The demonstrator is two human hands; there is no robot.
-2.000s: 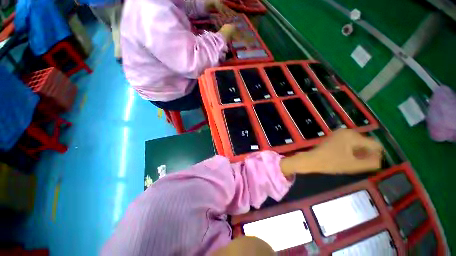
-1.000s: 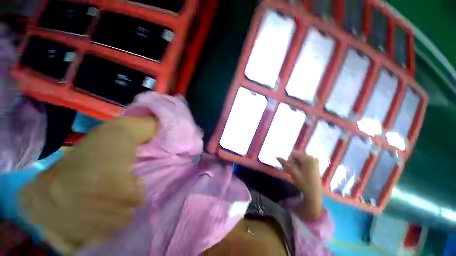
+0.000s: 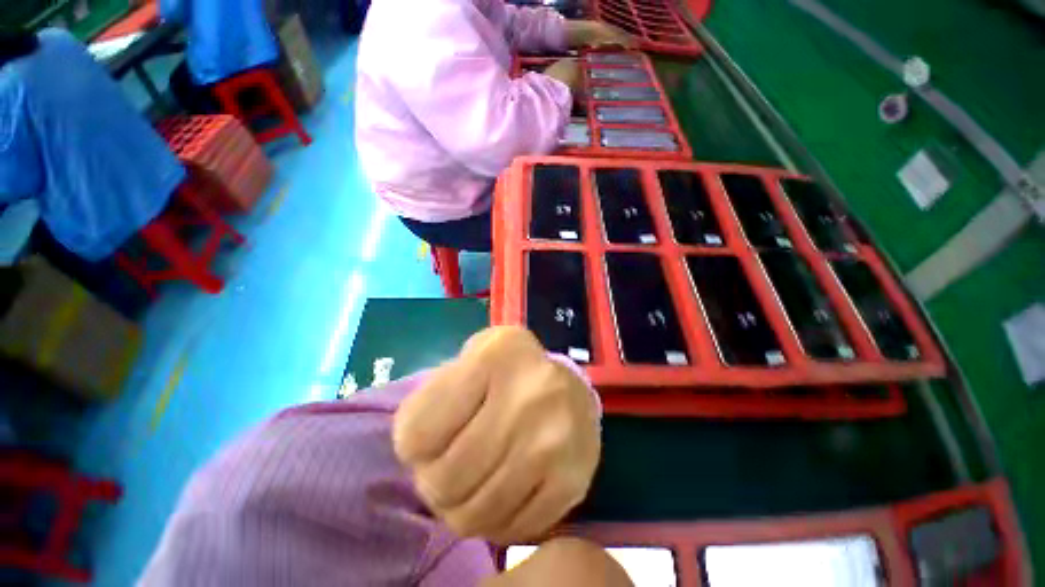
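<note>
My left hand (image 3: 501, 436) is a closed fist in the middle of the view, close to the camera, with nothing seen in it. Its pink sleeve comes from the lower left. My right hand is not seen. A red-orange tray with bright white phone screens (image 3: 791, 562) lies below right, cut off by the bottom edge. A dark, unlit phone (image 3: 953, 541) is at its right end. A skin-coloured shape covers part of it at the bottom edge; I cannot tell what it is.
Beyond my fist, stacked red-orange trays (image 3: 756, 375) hold black-screen phones in two rows. A person in pink (image 3: 453, 109) works at another phone tray (image 3: 676, 115). A green conveyor or bench is at right. Red stools, crates and a person in blue are at left.
The view has swung from the lit tray back toward the dark-phone trays and aisle. My left hand is now a fist at the centre; my right hand, earlier over the lit phones, is out of view.
</note>
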